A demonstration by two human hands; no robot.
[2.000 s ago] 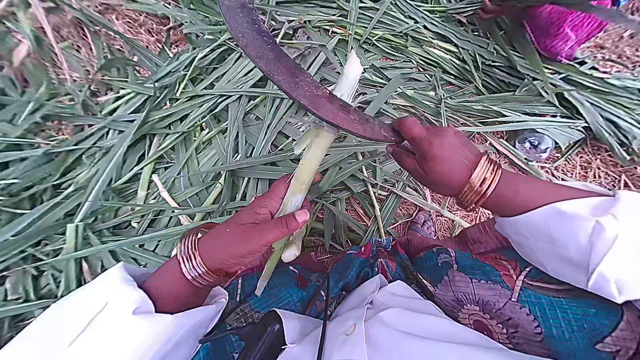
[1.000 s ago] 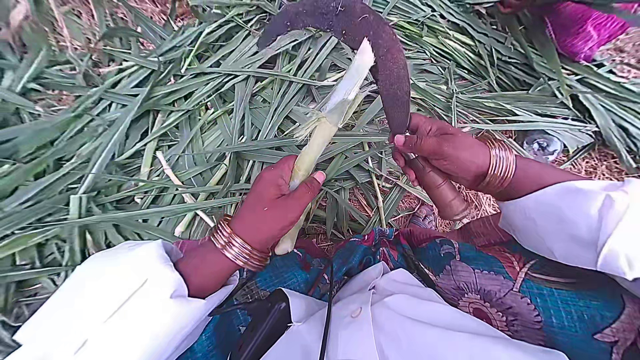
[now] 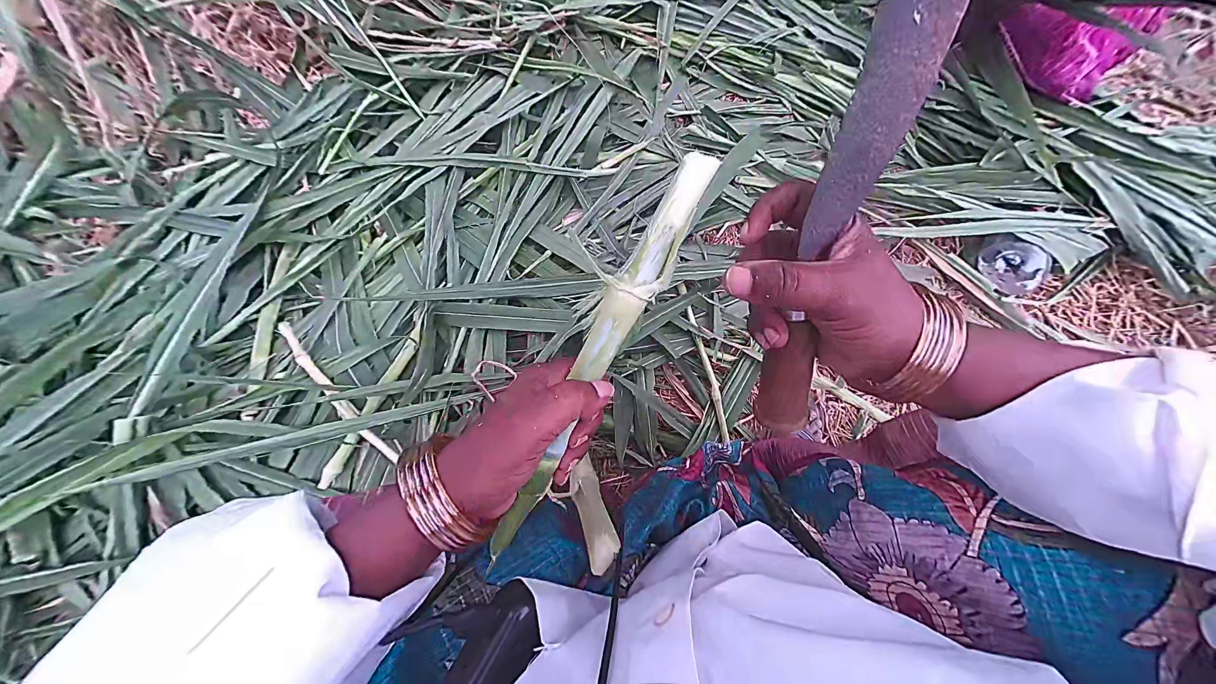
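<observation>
My left hand (image 3: 537, 427), with metal bangles at the wrist, is closed around the lower part of a pale green plant stalk (image 3: 622, 309). The stalk leans up and to the right, its top end cut and whitish. A loose strip of stalk (image 3: 594, 518) hangs below that hand. My right hand (image 3: 826, 285) holds a sickle by the base of its dark metal blade (image 3: 879, 114), which points upward; its wooden handle (image 3: 787, 380) shows below the fingers. The blade's top runs out of view. Blade and stalk are apart.
Long cut green leaves (image 3: 380, 218) cover the ground. A clear round object (image 3: 1015, 264) lies at the right, near dry straw (image 3: 1130, 309). Magenta cloth (image 3: 1073, 47) shows at the upper right. A patterned blue cloth (image 3: 1064, 579) covers my lap.
The sickle has swung away from the stalk, where it lay across it two seconds ago, and its blade now points up on the right. My left hand still grips the stalk.
</observation>
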